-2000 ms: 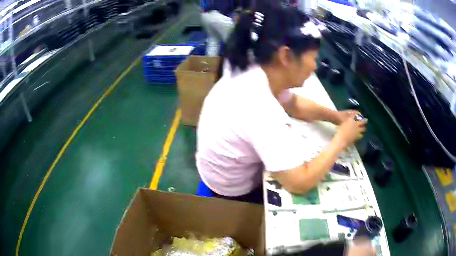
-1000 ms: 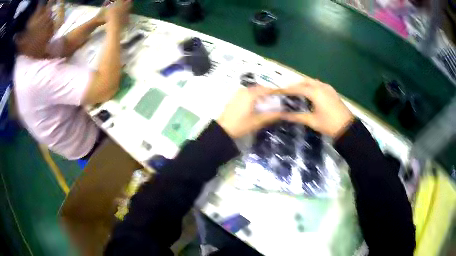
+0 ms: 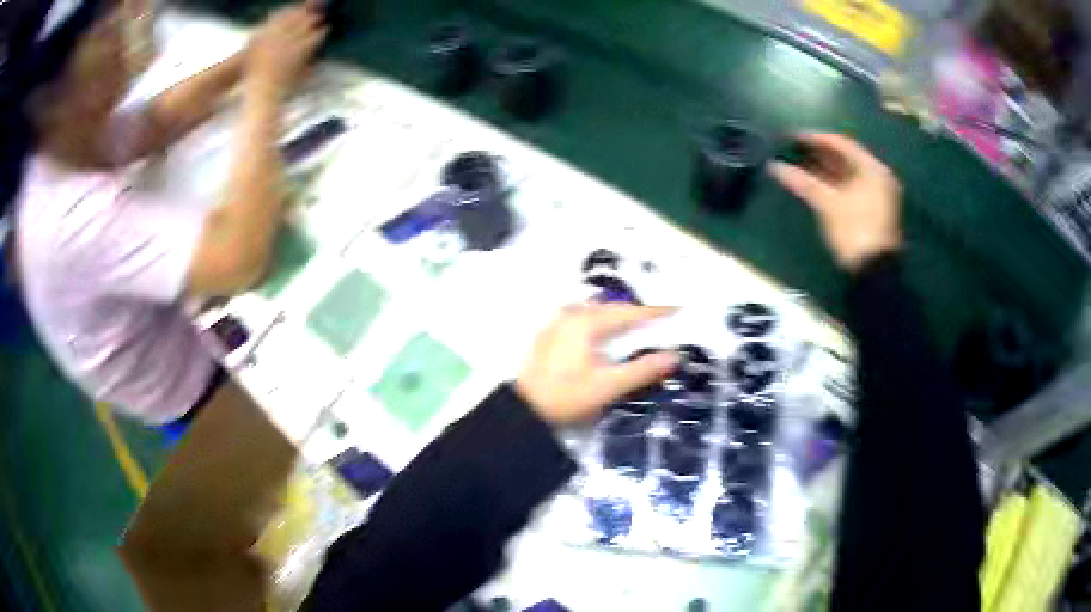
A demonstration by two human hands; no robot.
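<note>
A clear blister tray [image 3: 706,460] with rows of dark round discs lies on the printed bench cover. My left hand [image 3: 586,365] is over its upper left corner, thumb and forefinger apart; blur hides whether it touches a disc. My right hand [image 3: 847,191] is over the green belt beside a black cylindrical unit [image 3: 727,167], fingers bent. A small dark piece shows at its fingertips, too blurred to name. A loose round panel [image 3: 602,265] lies on the bench above my left hand. Another black cylindrical unit [image 3: 481,203] stands on the bench.
More black cylinders [image 3: 523,81] stand on the green belt [image 3: 634,72]. A co-worker in pale pink [image 3: 108,275] sits at the left, arms over the bench. A cardboard box [image 3: 209,490] is at lower left. Yellow sheets [image 3: 1029,550] lie at lower right.
My hands were together over the tray and have parted. My right hand has moved up and right to the belt; my left hand has dropped lower. The view has shifted slightly.
</note>
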